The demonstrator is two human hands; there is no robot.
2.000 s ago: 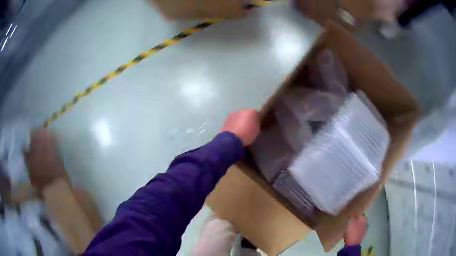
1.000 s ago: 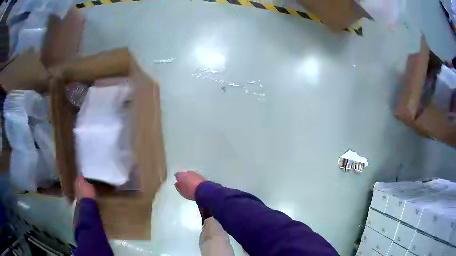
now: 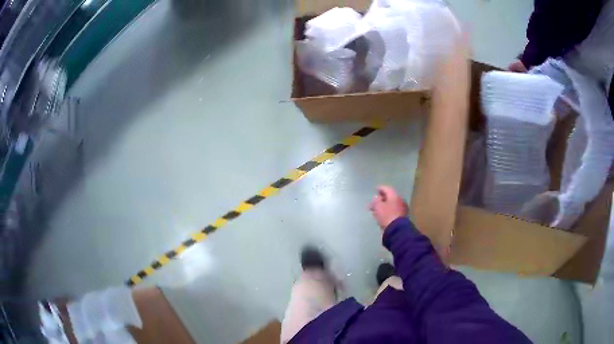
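Observation:
My right hand (image 3: 389, 207) is empty, its fingers loosely curled and slightly apart, over the floor left of a brown cardboard carton (image 3: 515, 242). It does not touch the carton. The open carton holds clear-white ribbed air column cushioning (image 3: 517, 144), in a stack and a curved strip at its right side. A raised carton flap (image 3: 441, 168) stands on the near left side. A second open carton (image 3: 363, 106) above it holds bulky clear-white cushioning (image 3: 411, 47). My left hand is out of the picture.
Another person's dark sleeve (image 3: 559, 30) and hand (image 3: 518, 66) are at the right carton's far edge. Yellow-black floor tape (image 3: 252, 201) runs diagonally. A carton with cushioning (image 3: 104, 316) is at bottom left. Blurred green-edged equipment (image 3: 101, 33) curves along the left.
The view has turned to other cartons. My left hand, earlier at a carton with white cushioning, has left the picture. My right hand is still empty, now beside the right carton.

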